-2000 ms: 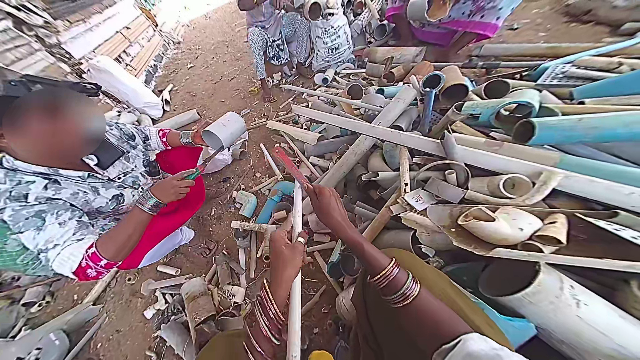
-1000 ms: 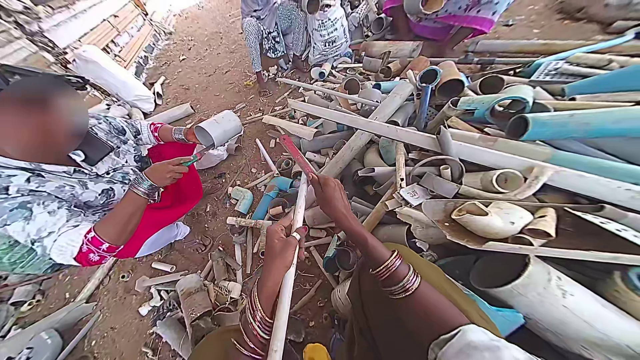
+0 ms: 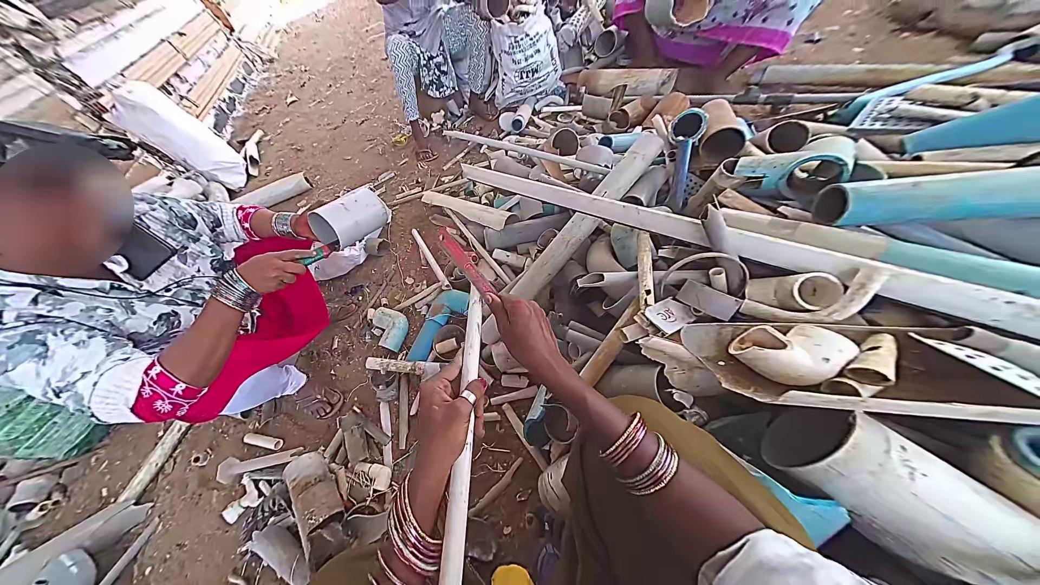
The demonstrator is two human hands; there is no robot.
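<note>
My left hand [image 3: 448, 410] is closed around a thin white plastic pipe [image 3: 459, 496], which runs from the bottom edge up between my hands. My right hand [image 3: 524, 329] holds a red tool [image 3: 465, 262], blade-like in shape, near the pipe's upper end; whether it touches the pipe I cannot tell, and its handle is hidden in my fingers. Just left of the pipe's top lies a blue pipe elbow [image 3: 445, 307] among scrap pieces. A pale elbow fitting [image 3: 390, 327] is beside it.
On the left a seated person holds a grey pipe piece [image 3: 351, 218] and a green-handled tool [image 3: 315, 257]. A large heap of scrap pipes [image 3: 601, 211] spreads to the right, with a wide white pipe [image 3: 902, 479] near my knee. Two people are at the top beside a white sack [image 3: 526, 61].
The lower end of the thin pipe has swung slightly left since the earliest frame, then back toward the right. Both my hands have kept their hold.
</note>
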